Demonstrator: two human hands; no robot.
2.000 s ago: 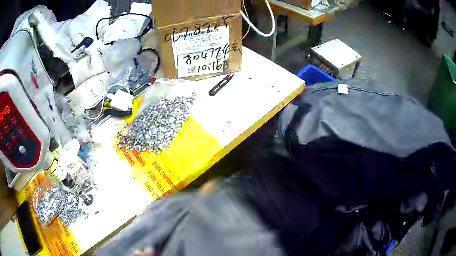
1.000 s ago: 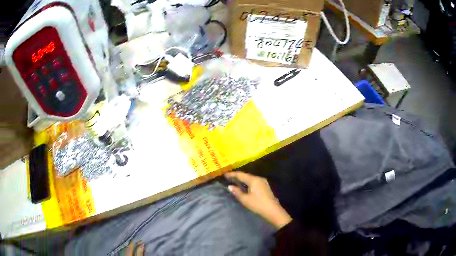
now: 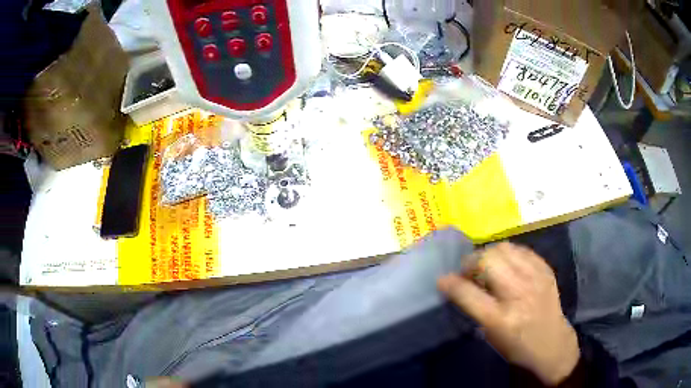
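A dark grey garment (image 3: 326, 318) lies along the bench's front edge and over the lap. My right hand (image 3: 523, 303) grips a raised, blurred fold of it at the right. My left hand (image 3: 165, 383) shows only as a small sliver at the bottom edge by the cloth; its grip cannot be told. The snap-fastening machine (image 3: 242, 57) stands above, its red panel cut off by the top edge. The lower die (image 3: 286, 195) is on the white bench below it, with no cloth on it.
The left snap parts pile (image 3: 216, 178) lies beside a black phone (image 3: 125, 189). The right snap parts pile (image 3: 447, 136) is near a labelled carton (image 3: 542, 64) and a black tool (image 3: 545, 133). A brown carton (image 3: 76, 91) and pale tray (image 3: 155, 87) stand left. More garments (image 3: 629, 265) lie right.
The view has swung left, so the bench things sit further right. My right hand has gone from lying at the bench edge to gripping and raising a garment fold.
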